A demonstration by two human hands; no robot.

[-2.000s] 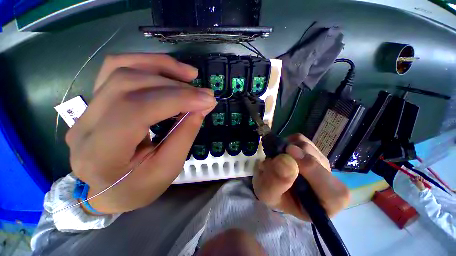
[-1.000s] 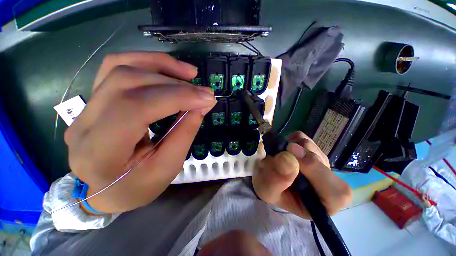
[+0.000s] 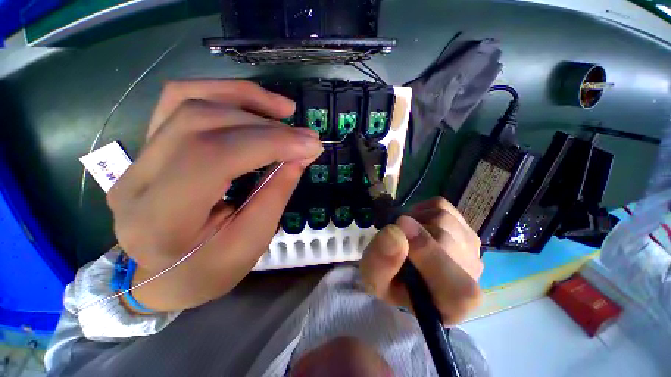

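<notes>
My left hand (image 3: 210,184) pinches a thin solder wire (image 3: 243,205) between thumb and fingertips; its short end points right, to the iron's tip. My right hand (image 3: 427,258) grips the soldering iron (image 3: 384,206) like a pen, its tip just below a green circuit board (image 3: 347,122) in the top row. The boards sit in black plastic housings (image 3: 318,98) in three rows on a white tray (image 3: 331,249). My left hand covers the tray's left part. The exact contact of tip and wire is too small to tell.
A black fan (image 3: 302,48) stands beyond the tray. A dark cloth (image 3: 458,87), labelled black box (image 3: 485,191), black stand (image 3: 585,180) and dark cylinder (image 3: 591,85) are at right. A white label (image 3: 107,163) and blue bin (image 3: 26,258) are left. A red box (image 3: 586,303) and a person's pale sleeve are lower right.
The iron has turned steeper, and my right hand has shifted slightly left. My left hand has moved slightly right with the wire. The person's sleeve at the right edge has moved.
</notes>
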